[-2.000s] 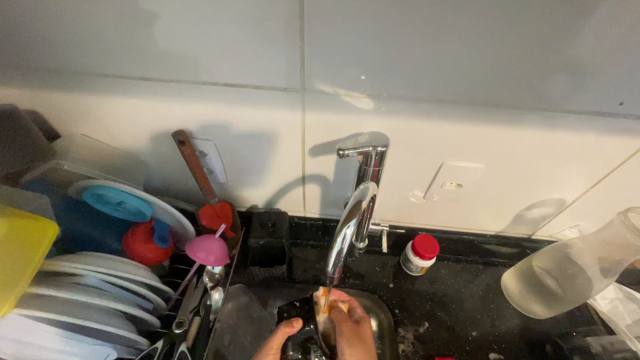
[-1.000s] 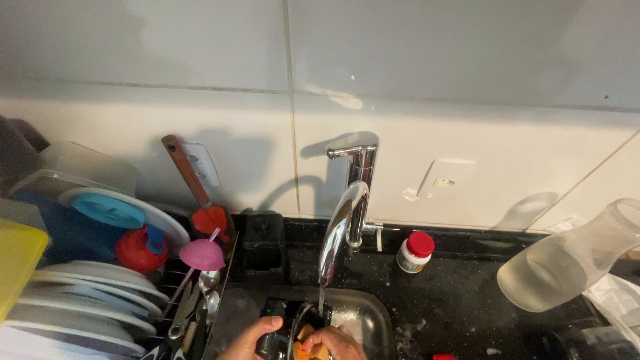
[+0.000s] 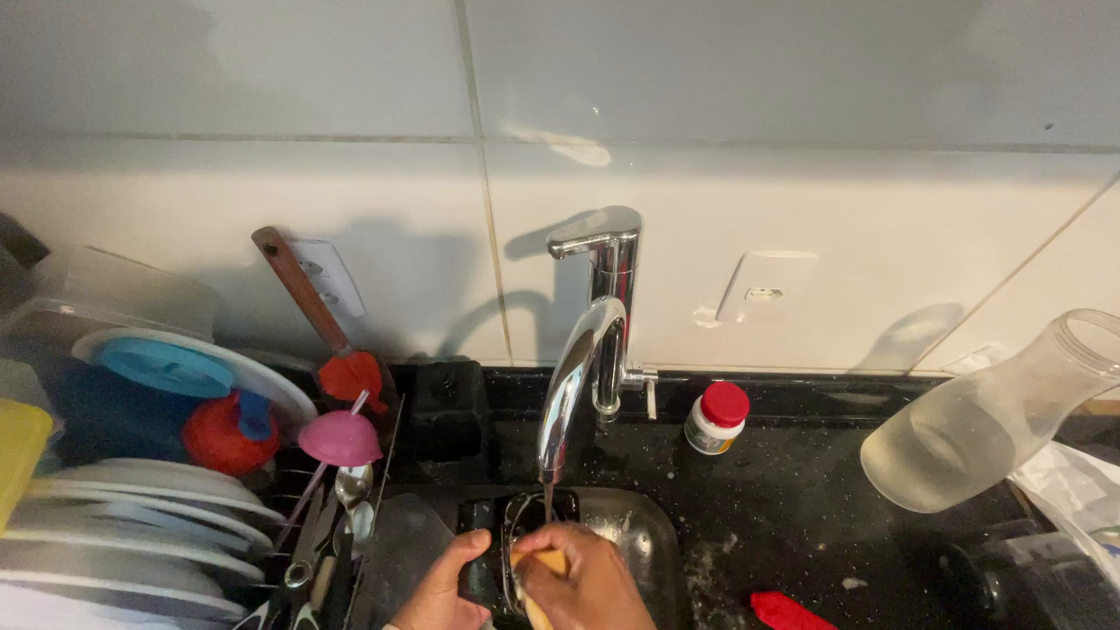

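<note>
Water runs from the chrome faucet (image 3: 569, 394) over a dark, glossy container (image 3: 499, 534) in the metal sink (image 3: 652, 534). My left hand (image 3: 448, 588) steadies the container from its left side, thumb raised along the near edge. Pressed between the fingers of my right hand (image 3: 588, 577) is a yellow-orange sponge (image 3: 541, 588), held against the container's right part. The lower part of the container is hidden by my hands and the frame's edge. A clear plastic piece (image 3: 407, 534) lies at the sink's left side.
Stacked white plates (image 3: 131, 542), cutlery (image 3: 350, 499), a pink funnel-like item (image 3: 341, 439) and a red spatula (image 3: 350, 376) fill the rack at left. Right of the faucet stand a red-capped bottle (image 3: 717, 418) and a glass carafe (image 3: 954, 446); a red object (image 3: 787, 611) lies nearer.
Both hands have shifted about the dark container. The sponge, partly hidden a second ago, now shows more in my right hand. More of the red object on the counter has come into view.
</note>
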